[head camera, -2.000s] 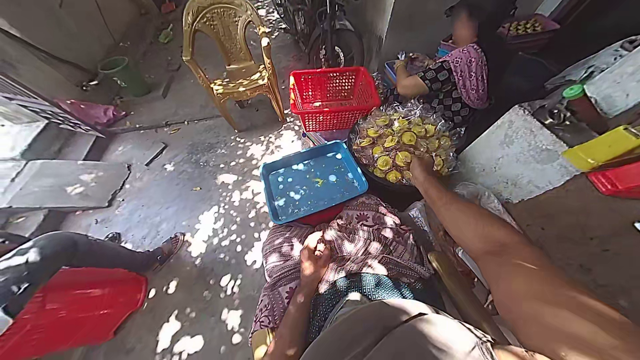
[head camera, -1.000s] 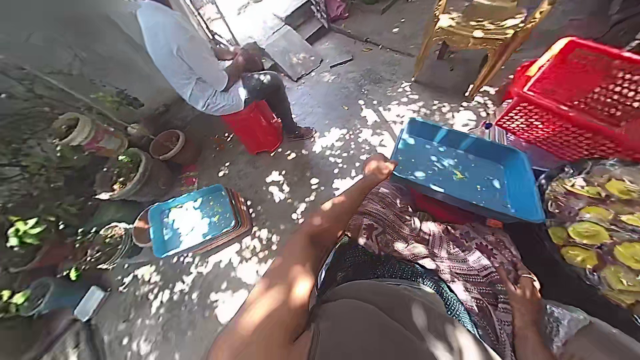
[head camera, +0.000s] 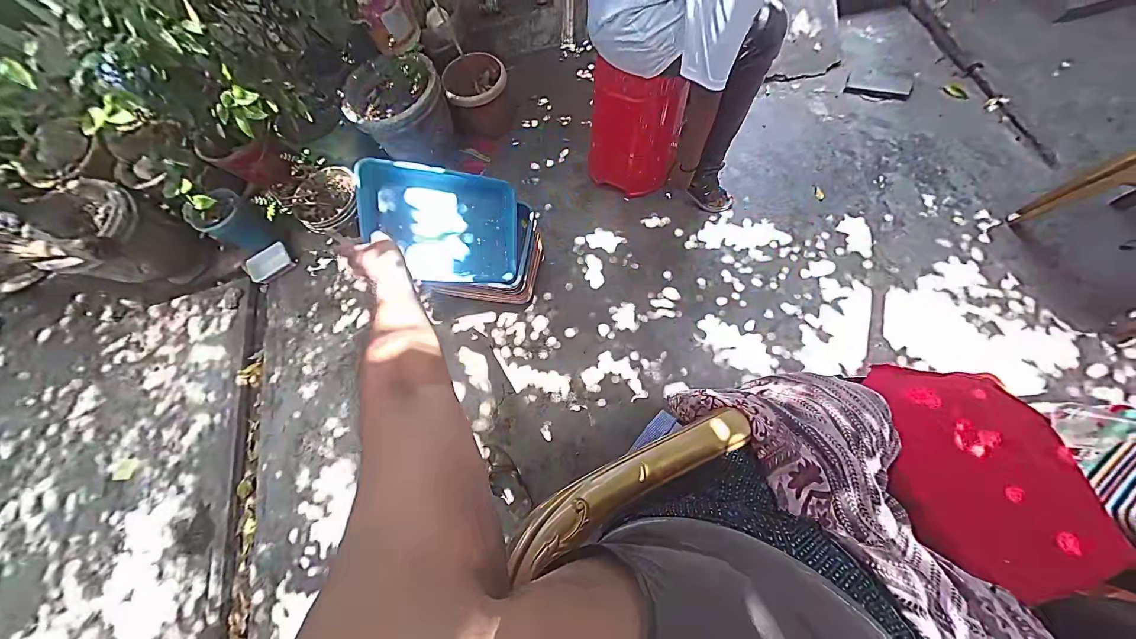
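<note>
My left arm reaches out to the left, with my left hand (head camera: 377, 259) at the near left corner of a blue plastic tray (head camera: 484, 253). The thumb lies at the rim and the fingers bend around the corner, though glare blurs them. This tray rests, slightly askew, over a stack of trays (head camera: 531, 277) with blue and brownish edges on the ground. Its inside shows bright sun patches. A red cloth with light spots (head camera: 994, 479) lies beside the patterned fabric (head camera: 825, 435) over my lap. My right hand is out of view.
A golden chair armrest (head camera: 639, 470) curves beside my left side. Potted plants (head camera: 399, 106) stand beyond the tray stack. A person sits on a red stool (head camera: 635, 133) ahead. Part of another chair (head camera: 1078, 186) shows at right.
The view has swung left. A second ago my left hand was at a blue tray over my lap; now it is at the tray on the ground stack. Red cloth shows at my lap.
</note>
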